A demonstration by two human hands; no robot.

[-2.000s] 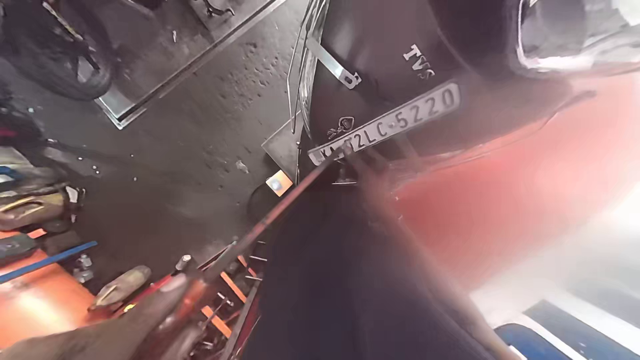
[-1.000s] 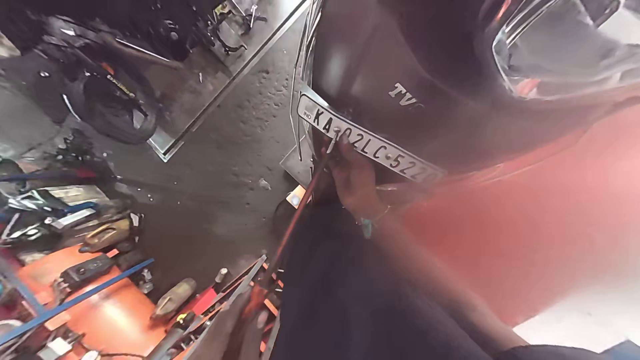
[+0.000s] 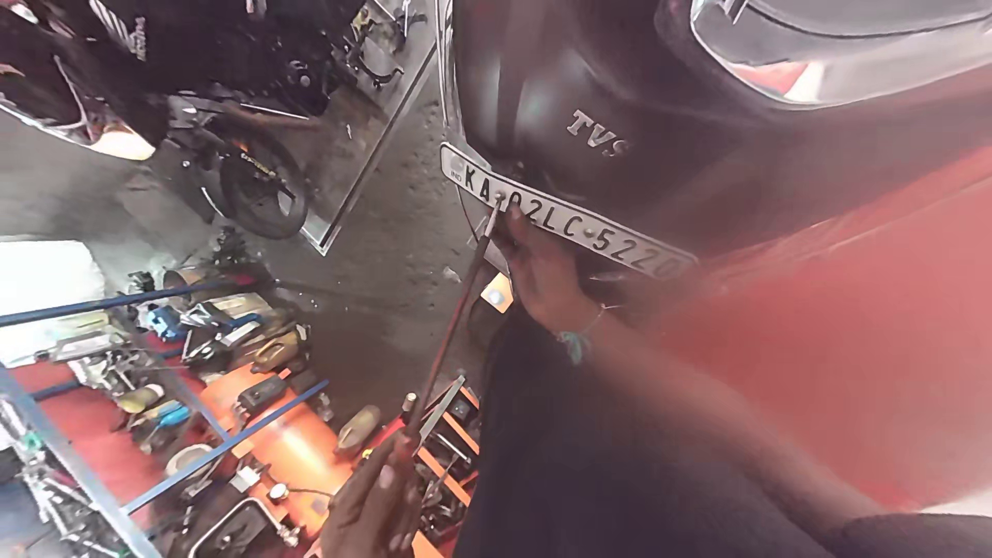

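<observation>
A long screwdriver (image 3: 457, 318) slants up from my left hand (image 3: 372, 496), whose fingers are closed around its handle end at the bottom. Its tip meets or nearly meets the screw (image 3: 500, 198) near the left end of a white number plate (image 3: 573, 225), which bears dark writing. My right hand (image 3: 542, 271), with a thread bracelet at the wrist, has its fingertips at the plate's lower edge beside the tip; whether they grip anything is hidden. The plate sits against the dark body panel of a TVS vehicle (image 3: 542, 101).
A motorcycle wheel (image 3: 263, 186) stands at the upper left near a metal-edged platform (image 3: 360, 170). At the lower left are an orange tank (image 3: 291, 442), blue metal rails (image 3: 225, 446) and assorted parts. A tool tray with orange dividers (image 3: 449, 457) lies beyond my left hand.
The view has turned a good deal, so the plate slopes the other way from two seconds ago. The screwdriver's tip stays by the plate. My right hand, blurred at first, now shows clearly.
</observation>
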